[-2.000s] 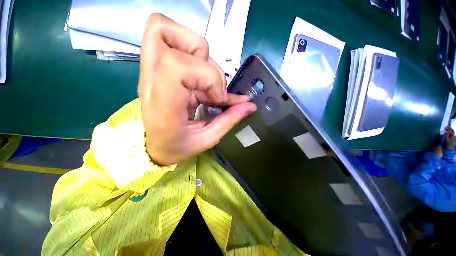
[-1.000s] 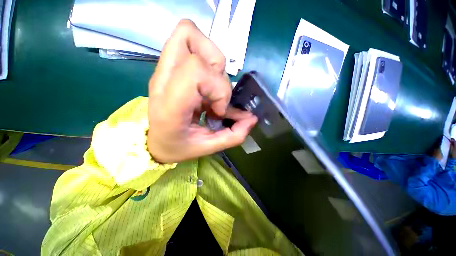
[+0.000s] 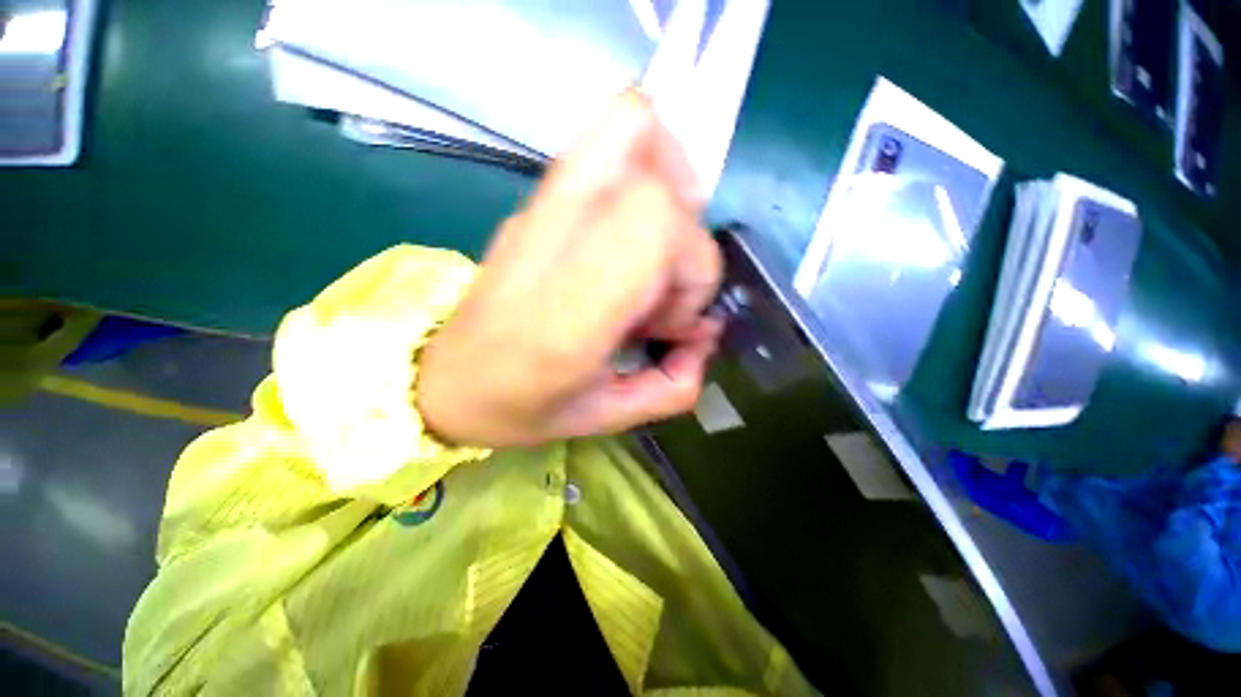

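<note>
A tablet back cover [image 3: 803, 504] is tilted in front of my body, dark inner face up with pale squares. It runs from its camera corner near the middle down to the lower right, cut off by the bottom edge. My left hand [image 3: 585, 300], bare and blurred, is over that corner, thumb and fingertips pinched together at the camera openings. A small greyish patch shows inside the curled fingers; whether they grip anything is unclear. The fingers hide part of the corner. My right hand is out of view, and the cover's lower end is cut off.
A stack of silver covers with white sheets [image 3: 463, 55] lies at the top on the green bench [image 3: 177, 245]. A cover on a white sheet [image 3: 905, 238] and a small stack [image 3: 1068, 313] lie right. Dark covers [image 3: 1198, 102] lie far right. A person's blue sleeve [image 3: 1170, 531] shows at right.
The bench and covers have shifted right and down in view. My left hand stays by the camera corner, moving slightly right in view, now more blurred and covering more of the openings.
</note>
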